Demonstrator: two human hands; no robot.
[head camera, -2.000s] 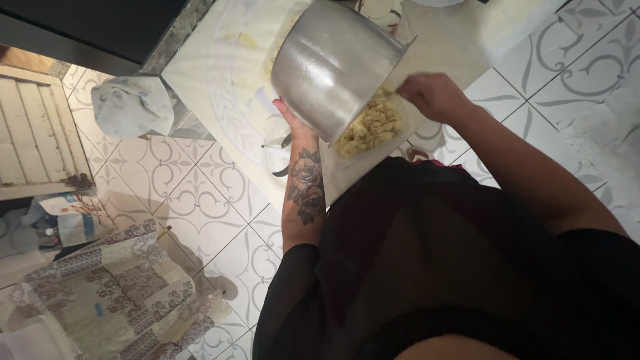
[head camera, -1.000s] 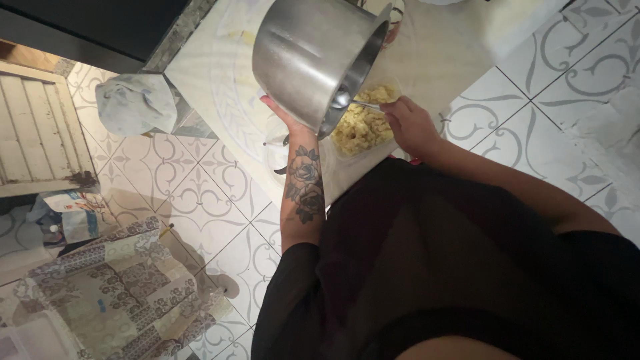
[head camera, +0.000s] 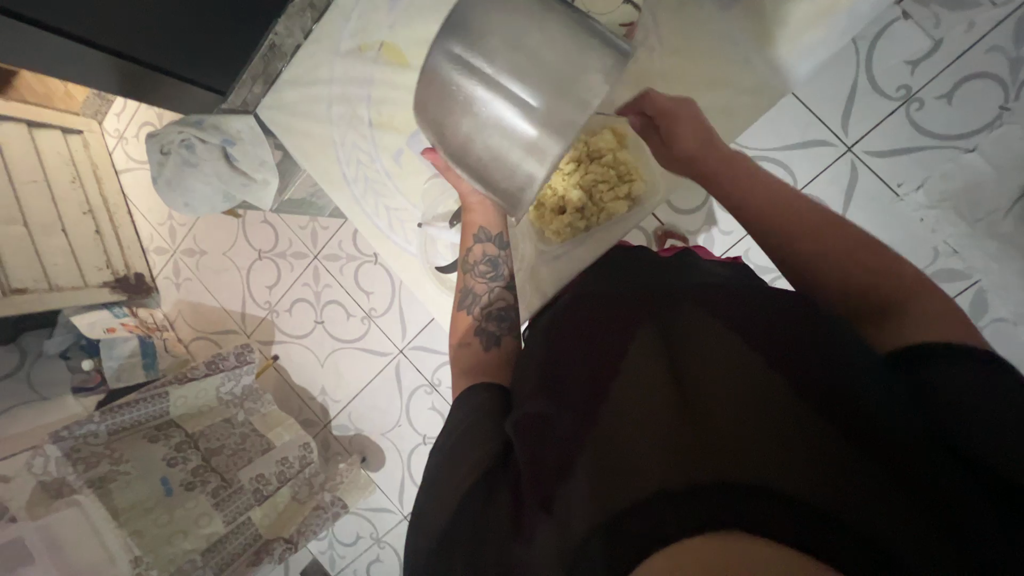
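Note:
A large metal pot (head camera: 512, 88) is tipped on its side over the table, its mouth turned to the right. My left hand (head camera: 456, 178) supports it from beneath, most of the fingers hidden by the pot. Below the rim, a pale plastic container (head camera: 652, 188) holds crumbly yellow food (head camera: 592, 188). My right hand (head camera: 660, 128) is beside the pot's mouth with its fingers closed around a thin utensil handle, whose far end is hidden by the pot.
A table with a pale cloth (head camera: 352, 96) lies under the pot. White items with dark handles (head camera: 448, 268) are by my left wrist. A grey cloth-like cover (head camera: 212, 164) stands left of the table. A patterned cloth (head camera: 200, 456) is at lower left, near a white slatted door (head camera: 64, 200).
The metal spoon seen in my right hand one second ago has its bowl hidden now. My right hand has moved up toward the rim, and the pot's mouth has turned farther down.

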